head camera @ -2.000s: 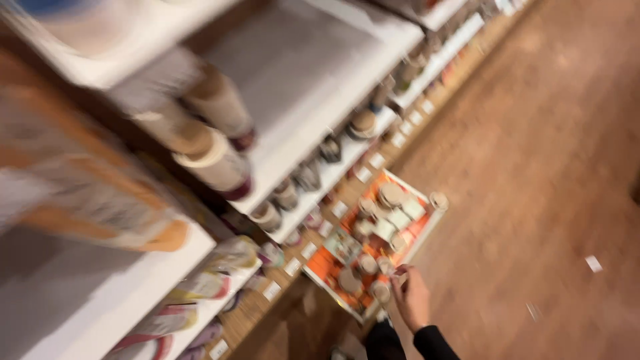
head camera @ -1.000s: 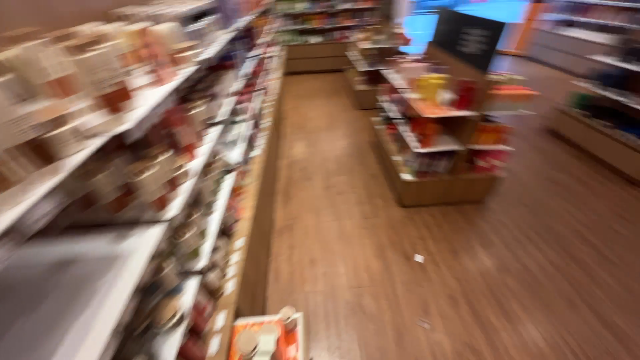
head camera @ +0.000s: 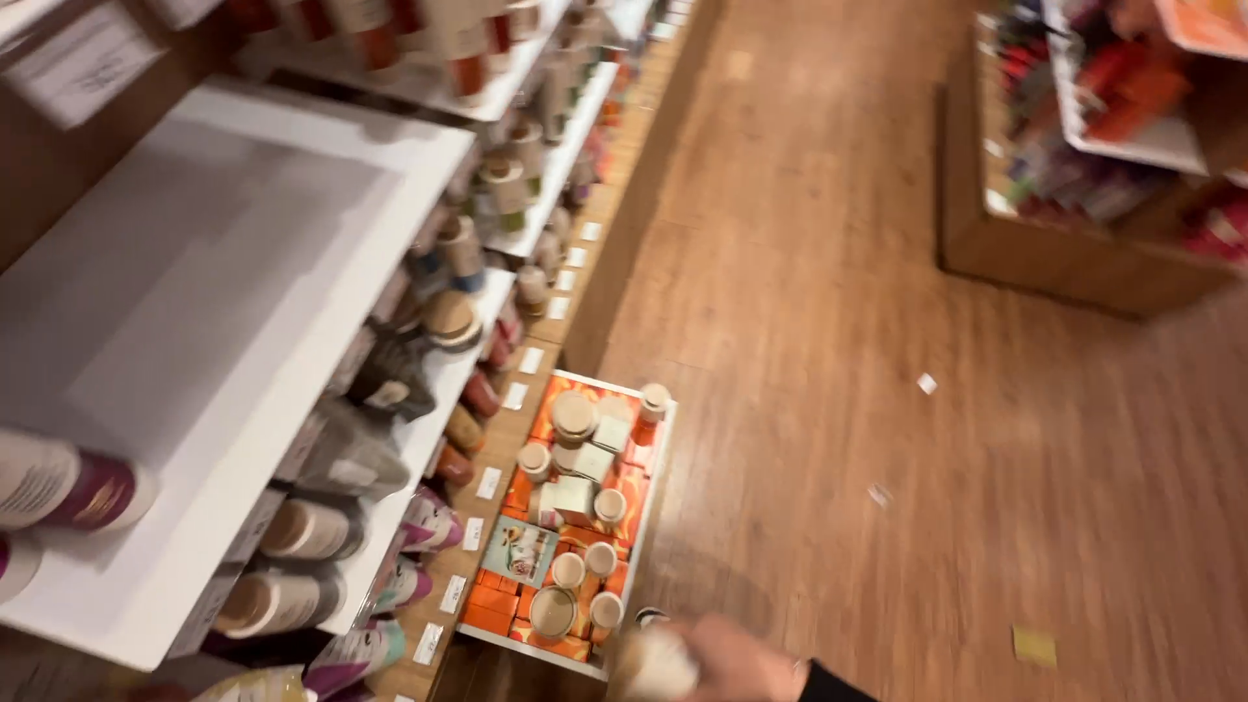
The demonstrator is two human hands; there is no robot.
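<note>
My right hand (head camera: 736,658), blurred, with a black sleeve at the wrist, is low in the view right of centre, just beyond the near right corner of a white-rimmed display tray (head camera: 639,546). It grips a pale, cream-coloured container (head camera: 658,663), too blurred to name closer. On the orange boxes in the tray stand several jars with beige lids, among them a large jar (head camera: 573,416), and small pale green boxes (head camera: 573,497). A picture card (head camera: 520,551) lies at the tray's left side. My left hand is out of the frame.
At the left, a white shelf (head camera: 224,263) holds purple-and-white bottles (head camera: 73,483). Lower shelves carry jars, bottles and tubes, with price tags along a wooden ledge (head camera: 517,375). A wooden display unit (head camera: 1043,263) stands at the upper right. Paper scraps and a yellow note (head camera: 1034,646) lie on the floor.
The view has swung up along the aisle and back down. My right hand, at the tray's jars two seconds ago, is now just outside its near right corner.
</note>
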